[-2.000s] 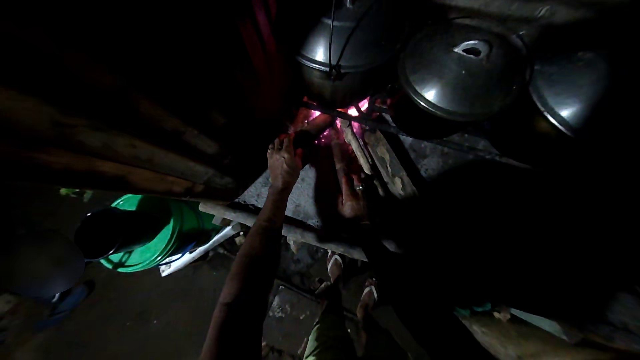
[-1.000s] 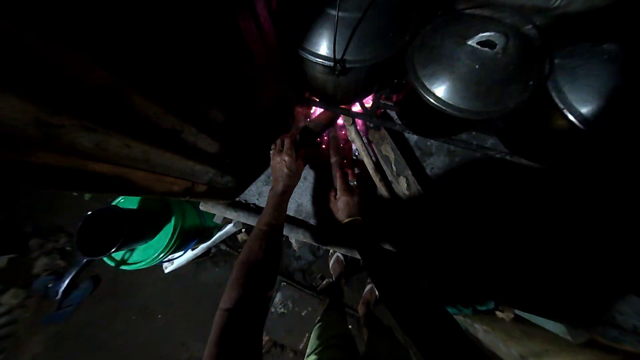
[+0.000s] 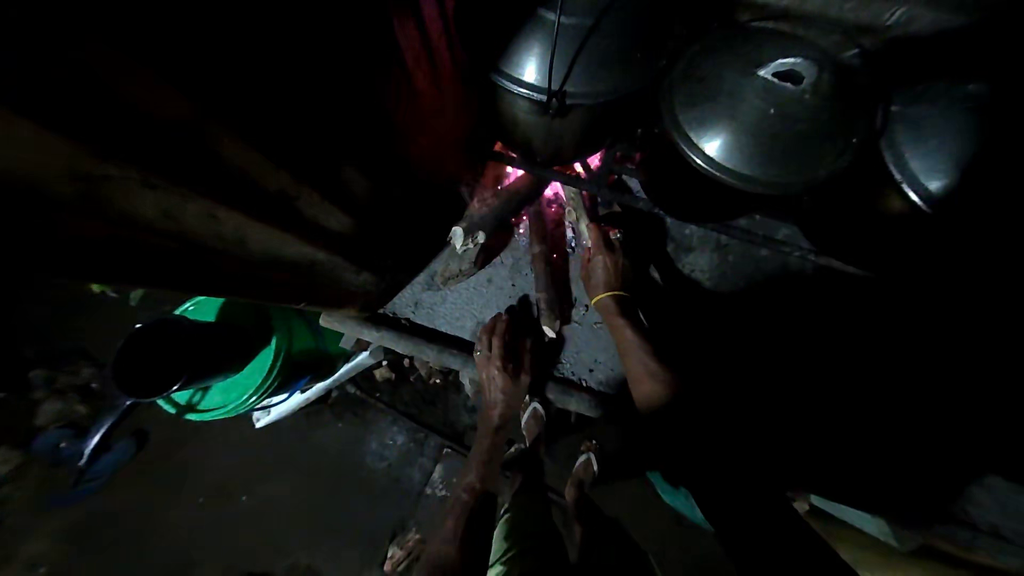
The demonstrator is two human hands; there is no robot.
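Observation:
Glowing embers (image 3: 552, 190) burn under a metal pot with a wire handle (image 3: 560, 88). Several firewood sticks run into them, one thick piece (image 3: 500, 212) at the left and a thinner stick (image 3: 544, 280) in the middle. My right hand (image 3: 602, 264), with a yellow band at the wrist, is at a short piece of wood (image 3: 576, 212) beside the fire; its fingertips are dim, so a grip on it cannot be confirmed. My left hand (image 3: 502, 360) is lower, over the hearth's near edge, fingers slightly bent, near the middle stick's cut end, with nothing visible in it.
Two more lidded metal pots (image 3: 760, 120) (image 3: 932, 144) stand at the right. A metal bar (image 3: 720, 228) crosses in front of them. A wooden pole (image 3: 408, 338) edges the hearth. At the lower left are a green bucket (image 3: 276, 360) and a dark dipper (image 3: 152, 360) on it.
My left hand has drawn back from the thick wood at the left toward the hearth's near edge. My right hand has moved forward, toward the fire's right side.

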